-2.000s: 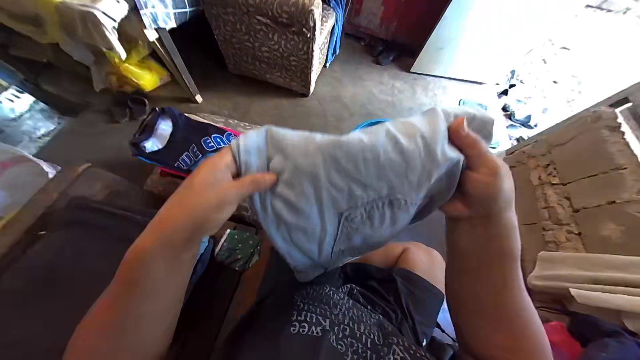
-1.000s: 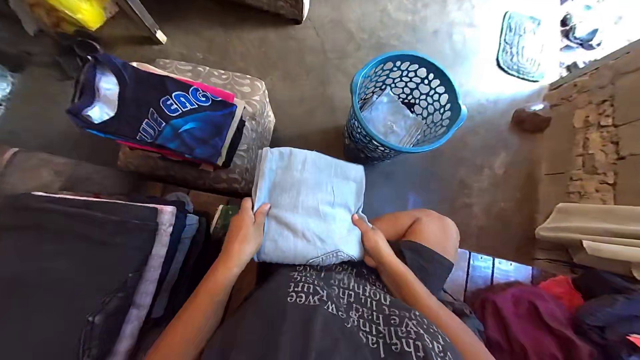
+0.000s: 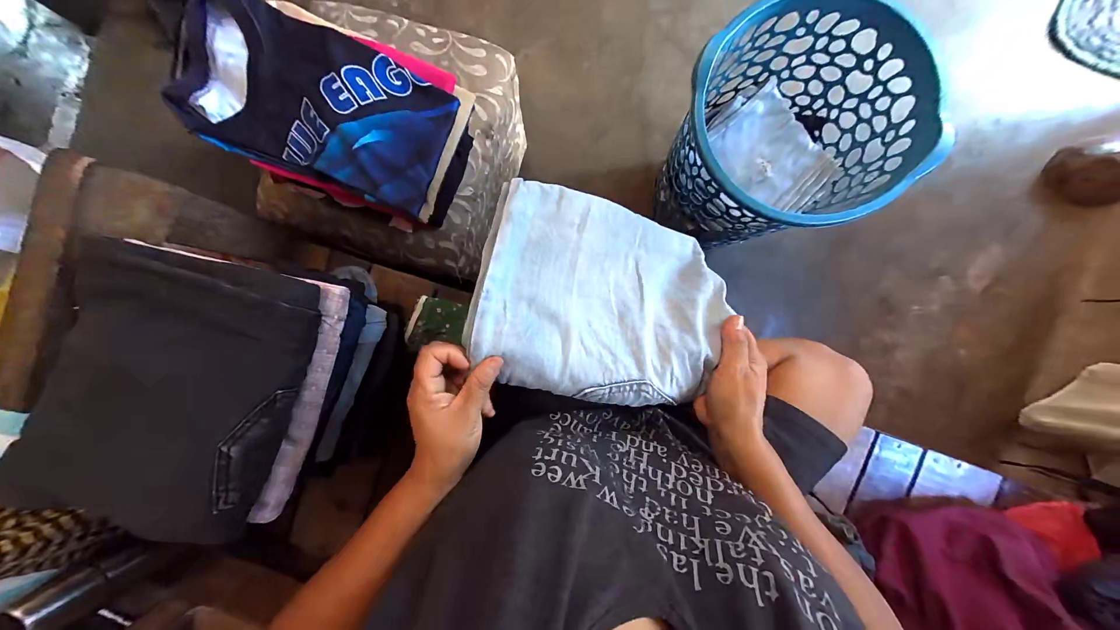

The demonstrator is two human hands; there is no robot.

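A folded light blue denim garment [image 3: 595,289] lies across my lap, a stitched pocket showing at its near edge. My left hand [image 3: 451,402] pinches its near left corner between thumb and fingers. Along the right edge, my right hand [image 3: 735,381] grips the cloth with the thumb on top. To the left is a stack of folded trousers with dark denim [image 3: 166,376] on top. Beyond it, folded shirts, a navy and blue printed one [image 3: 350,114] uppermost, rest on a patterned upholstered seat [image 3: 499,105].
A blue plastic laundry basket [image 3: 822,214] with pale cloth [image 3: 766,149] inside stands ahead on the right. Maroon cloth [image 3: 954,551] and red cloth [image 3: 1054,529] lie at the lower right. A small green patterned item [image 3: 437,322] is beside the denim's left edge.
The denim garment, held up in the air two seconds ago, has come down onto my lap and lies flatter. The view has tilted downward.
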